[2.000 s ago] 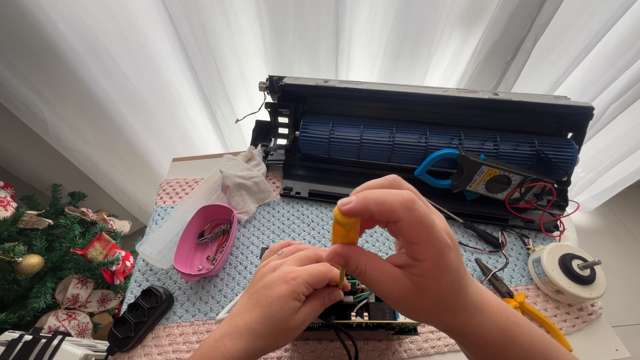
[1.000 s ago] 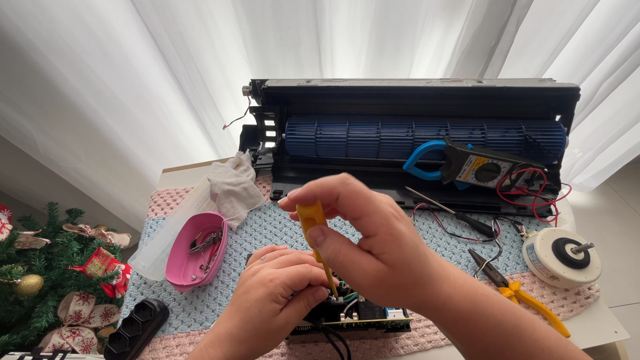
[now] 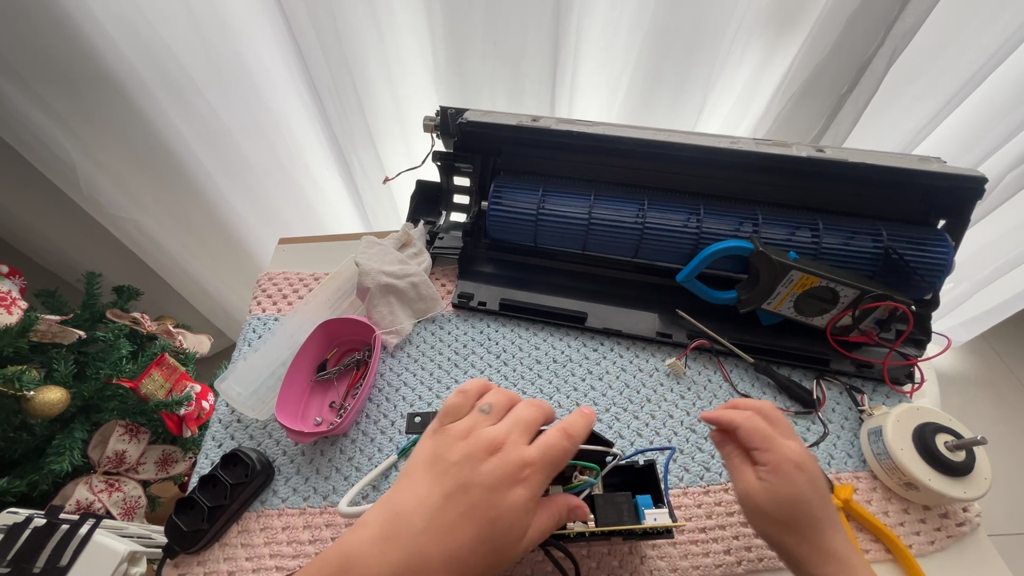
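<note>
My left hand (image 3: 504,472) lies over a black control box with a circuit board (image 3: 616,508), its thumb at the board's near edge and its fingers across the top. Green, blue and white wires come out around it. To the right of the box, my right hand (image 3: 768,472) is raised with thumb and fingertips close together; whether something tiny is between them is unclear. Yellow-handled pliers (image 3: 876,528) lie partly hidden behind that hand. A black-handled screwdriver (image 3: 784,384) lies beyond it. The yellow screwdriver from the earlier frames does not show.
A pink bowl (image 3: 292,400) of small metal parts, a cloth (image 3: 396,276) and a black power strip (image 3: 220,500) are at left. An air conditioner body with a blue fan roller (image 3: 608,220) stands behind, a clamp meter (image 3: 808,296) on it. A motor (image 3: 920,456) sits at right.
My right hand has moved right, away from the control box, and the yellow screwdriver it held there is out of sight. My left hand now spreads over the box.
</note>
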